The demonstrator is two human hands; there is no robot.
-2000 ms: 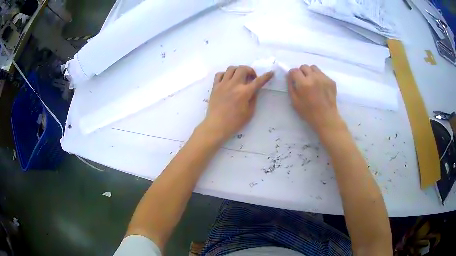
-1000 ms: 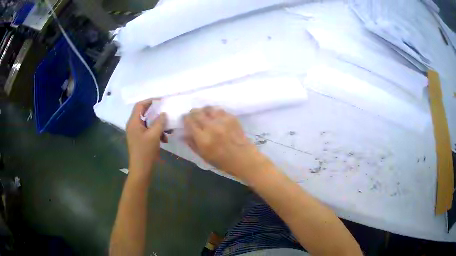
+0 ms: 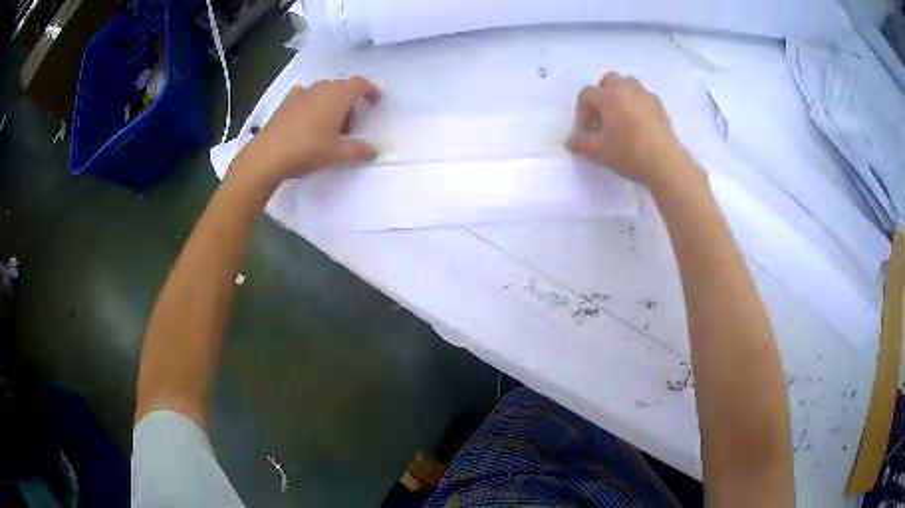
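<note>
A white fabric strip lies left to right across the table, faint against the white cover. My left hand holds its left end, thumb at the near long edge and fingers at the far edge. My right hand holds its right end in the same way, with curled fingers. A second white strip lies flat just nearer to me, alongside the first; neither hand is on it. Whether the first strip is lifted off the cloth is hard to tell.
Loose white pieces lie at the right. The yellow template is cut off at the right edge. A white roll runs along the far side. A blue crate stands on the floor at left. Dark marks dot the white table.
Both hands have left the nearer strip, which lies flat. They have moved to the farther strip, my right hand going right to its other end. The view has shifted left.
</note>
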